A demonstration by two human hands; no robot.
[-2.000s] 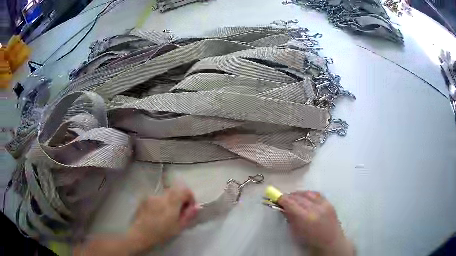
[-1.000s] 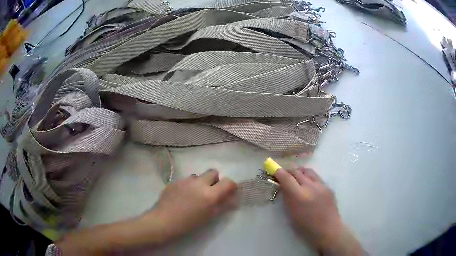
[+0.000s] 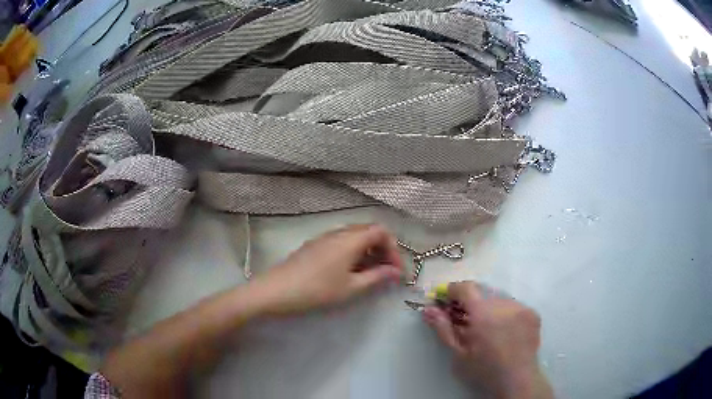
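Note:
My left hand point(image 3: 351, 261) is closed on a sewn strap end, which the fingers mostly hide. The silver metal end loop and snap hook point(image 3: 439, 252) stick out to the right of its fingertips. My right hand point(image 3: 492, 331) is shut on the thread snips point(image 3: 437, 296). Their yellow part shows at the fingers, and the small metal blades point left, just below the metal loop. Whether the blades touch a thread cannot be told.
A pile of grey-beige webbing straps point(image 3: 336, 144) lies beyond my hands, hooks at right. A looped strap bundle point(image 3: 117, 187) lies at left. Pale thread ends point(image 3: 574, 214) are scattered at right. Yellow-orange material point(image 3: 16, 58) is at far left, with a dark cable nearby.
The hook and metal loop now show clearly beside my left hand, which has moved up and right. My right hand has moved lower, with the snips turned left. The view has shifted towards the wearer.

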